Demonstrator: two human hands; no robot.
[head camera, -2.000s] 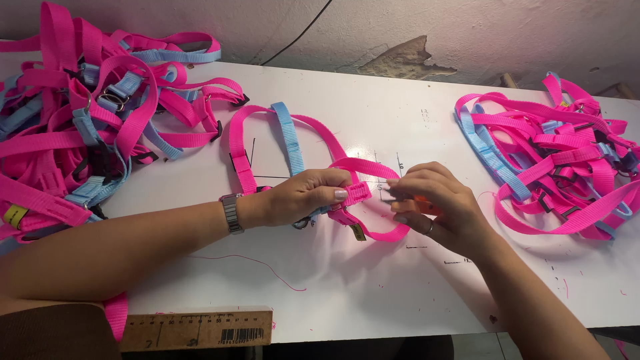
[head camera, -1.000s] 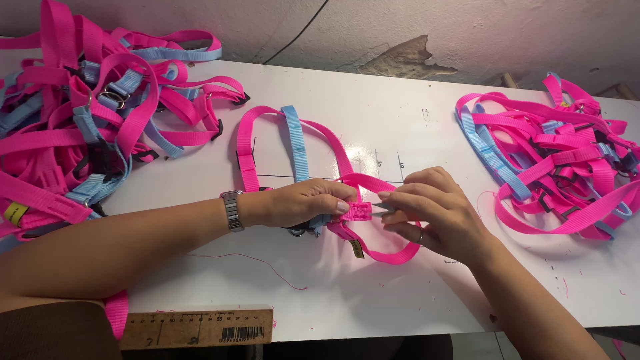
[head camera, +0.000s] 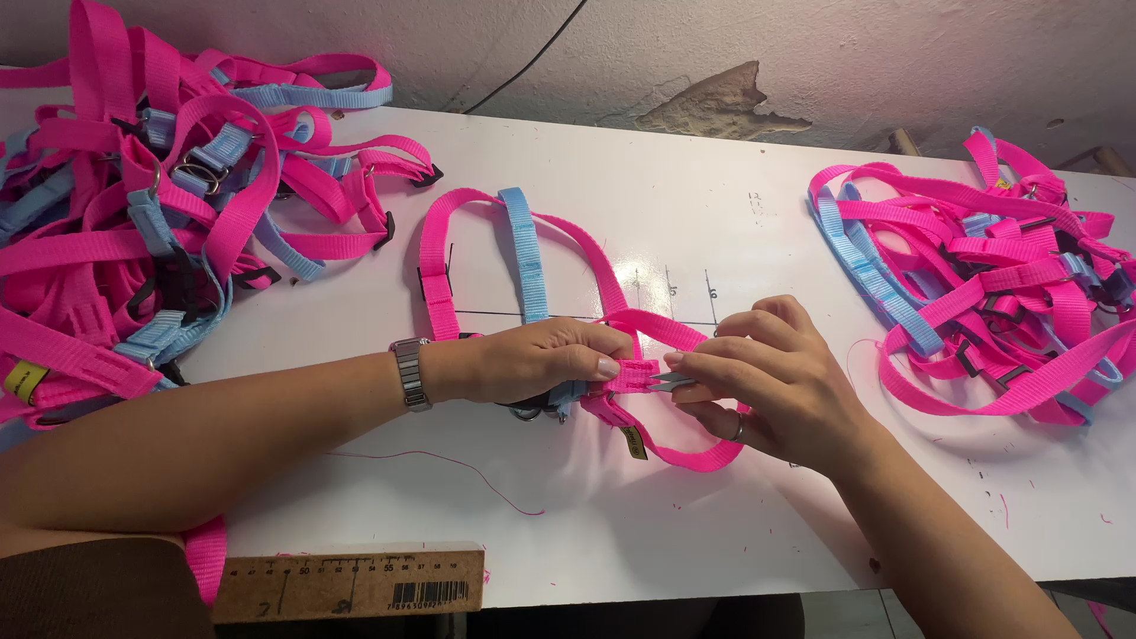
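A pink and light-blue webbing harness (head camera: 437, 232) lies in loops on the white table. My left hand (head camera: 541, 359), with a metal watch on its wrist, pinches a stitched pink strap end (head camera: 637, 376) of it. From the other side, my right hand (head camera: 763, 382) holds a small metal cutting tool (head camera: 672, 381), its pointed blades at the edge of that strap end; its rear part is hidden in the fingers. A blue strap (head camera: 525, 253) crosses the upper loop. A small label (head camera: 634, 442) hangs from the lower strap. Black and metal fittings show partly under my left hand.
Piles of similar harnesses lie at the left (head camera: 240, 204) and right (head camera: 976, 284). A wooden ruler (head camera: 355, 577) lies along the front edge of the table (head camera: 586, 568), below a loose pink thread (head camera: 444, 457). A wall with chipped plaster (head camera: 728, 102) stands behind.
Two seconds ago the strap end was tilted upward and my right fingers were more spread. Now it lies flatter, with the tool's tips at its edge.
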